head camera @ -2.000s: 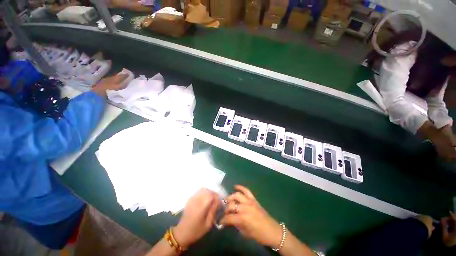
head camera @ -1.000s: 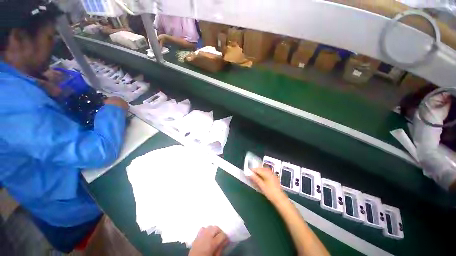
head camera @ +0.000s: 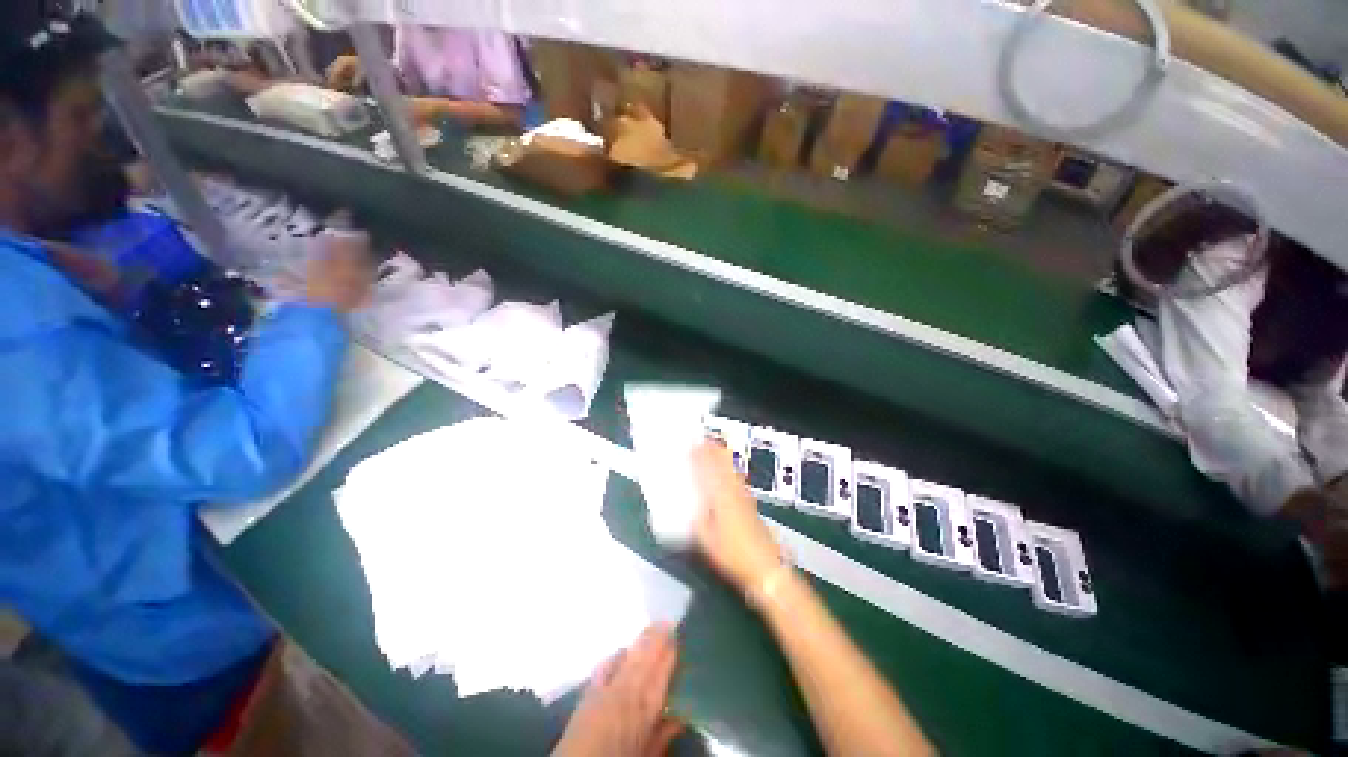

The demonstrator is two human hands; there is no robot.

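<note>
My right hand (head camera: 727,518) holds a white, thin, hand-sized packet (head camera: 665,451) over the white rail, at the left end of a row of bare devices; whether a device is inside cannot be told. Several white devices with dark windows (head camera: 934,524) stand in this row on the dark green belt. My left hand (head camera: 633,695) is at the near right corner of the large, glaring fanned stack of white bags (head camera: 481,555); its fingertips touch the edge bag, and whether they pinch it is unclear.
White puffy packets (head camera: 518,348) lie on the belt at left. A person in blue (head camera: 133,429) works by a dark heap (head camera: 200,323) at left. A person in white sleeves (head camera: 1220,362) is at far right. A white overhead frame (head camera: 858,67) crosses above.
My right hand has moved left from the devices and now holds a longer white packet. My left hand remains at the stack's corner. The neighbour's hand has lifted over the packets.
</note>
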